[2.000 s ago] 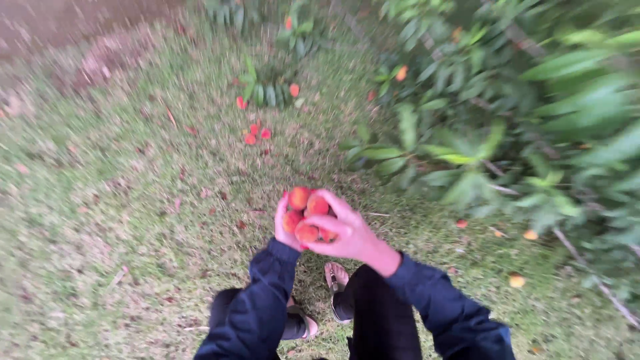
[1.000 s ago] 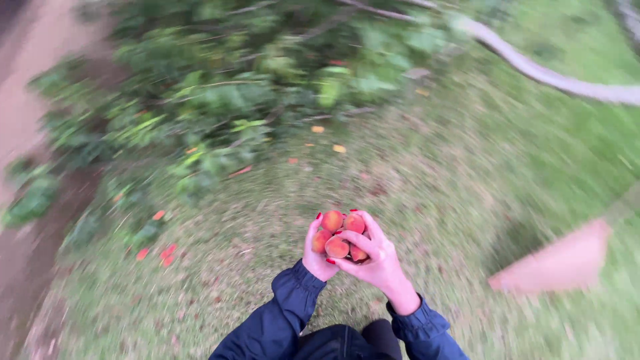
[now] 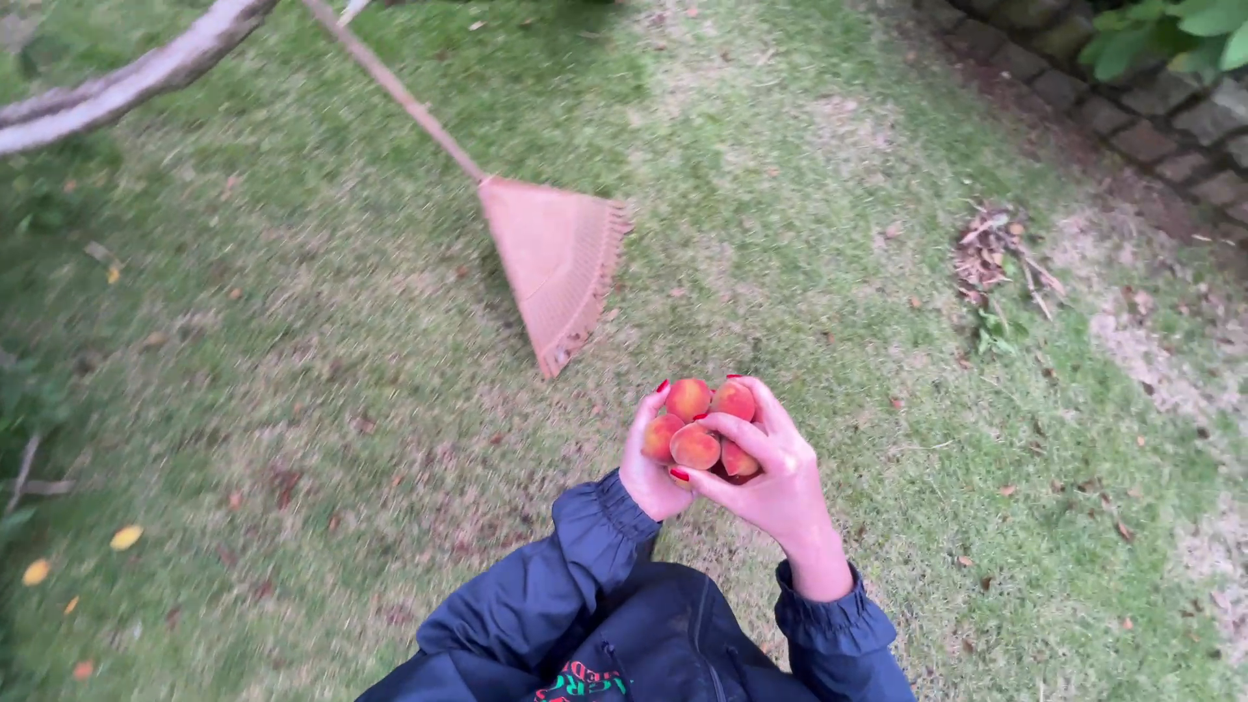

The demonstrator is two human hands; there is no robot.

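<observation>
Both my hands are cupped together around several red-orange peaches [image 3: 695, 447] in front of my dark blue jacket [image 3: 643, 634]. My left hand [image 3: 655, 478] supports the pile from the left and below. Over the right side of the pile, my right hand [image 3: 775, 468] curls its fingers, with the thumb at the lower front. The fruits touch one another, and the lower ones are partly hidden by my fingers. Beyond my hands, a fan-shaped leaf rake [image 3: 556, 263] with a long handle lies on the grass.
A thick bare branch [image 3: 146, 73] crosses the upper left. At the right, a small heap of dry leaves and twigs [image 3: 990, 253] lies near a stone border [image 3: 1141, 136] with leafy plants above it. Yellow leaves [image 3: 126, 537] dot the lawn at lower left.
The view has swung far round, from the leafy branches to the lawn with the rake. My hands stay cupped around the peaches.
</observation>
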